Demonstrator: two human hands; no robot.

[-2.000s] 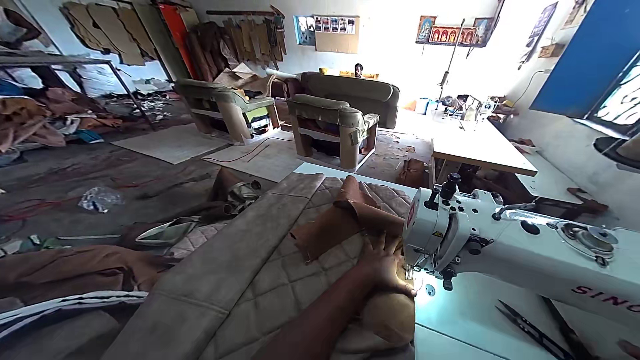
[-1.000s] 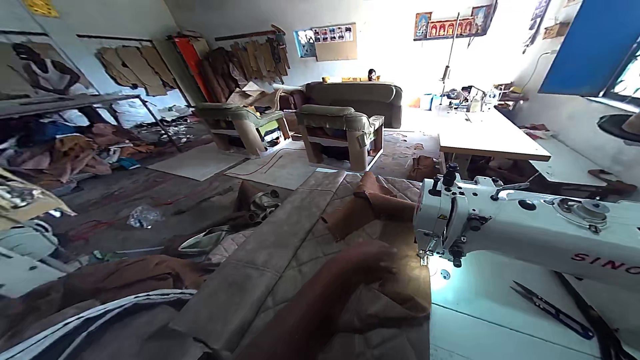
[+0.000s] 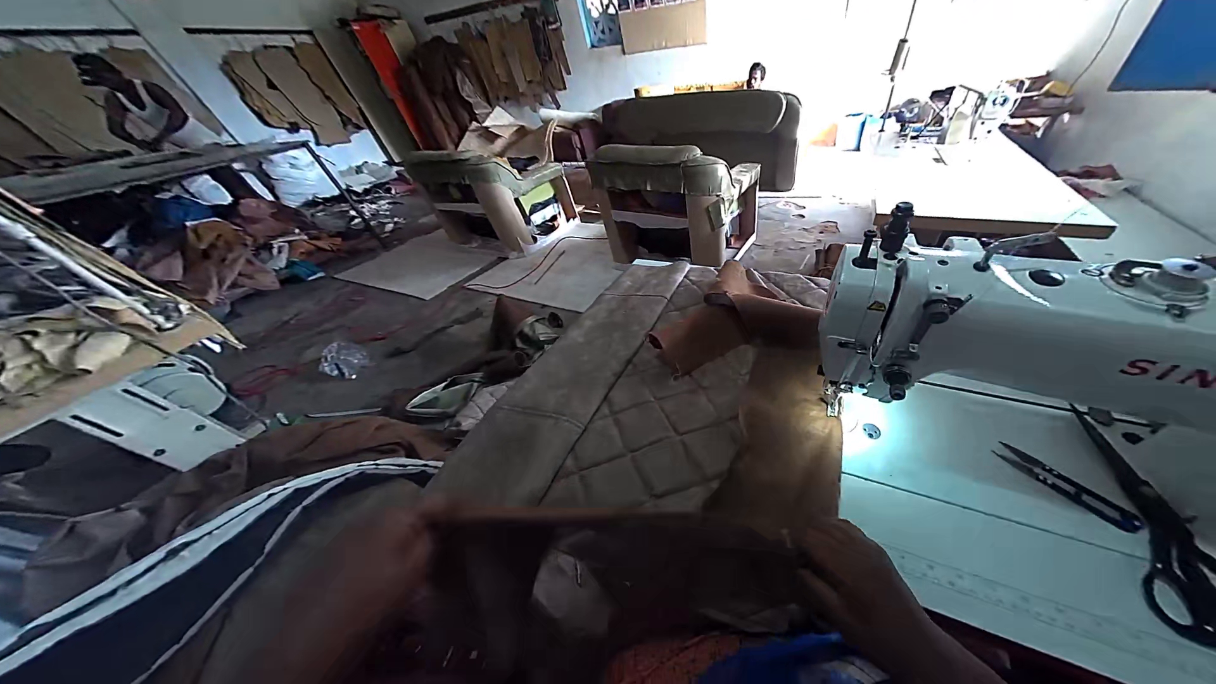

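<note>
My left hand (image 3: 394,546), blurred, grips the near edge of a brown cover piece (image 3: 608,518) at the lower middle. On the right, my right hand (image 3: 841,560) holds the other end of that edge, which stretches between both hands. Beyond them, a quilted brown cover (image 3: 655,432) with a plain wide band (image 3: 541,408) lies across the table. Its right strip runs to the needle and presser foot (image 3: 833,399) of a white Singer sewing machine (image 3: 1007,323), whose lamp is lit. A loose brown flap (image 3: 708,332) is folded over the quilting.
Thread snips (image 3: 1069,484) and black scissors (image 3: 1164,541) lie on the machine bed at right. Brown material is heaped at left, near another white machine (image 3: 161,408). Armchairs (image 3: 665,190), a sofa (image 3: 703,133) and a white table (image 3: 988,190) stand beyond. A person (image 3: 142,109) is at a far-left table.
One hand was on the cover near the needle; now both hands are at the near edge, holding it stretched. The view has swung left, showing more of the left side.
</note>
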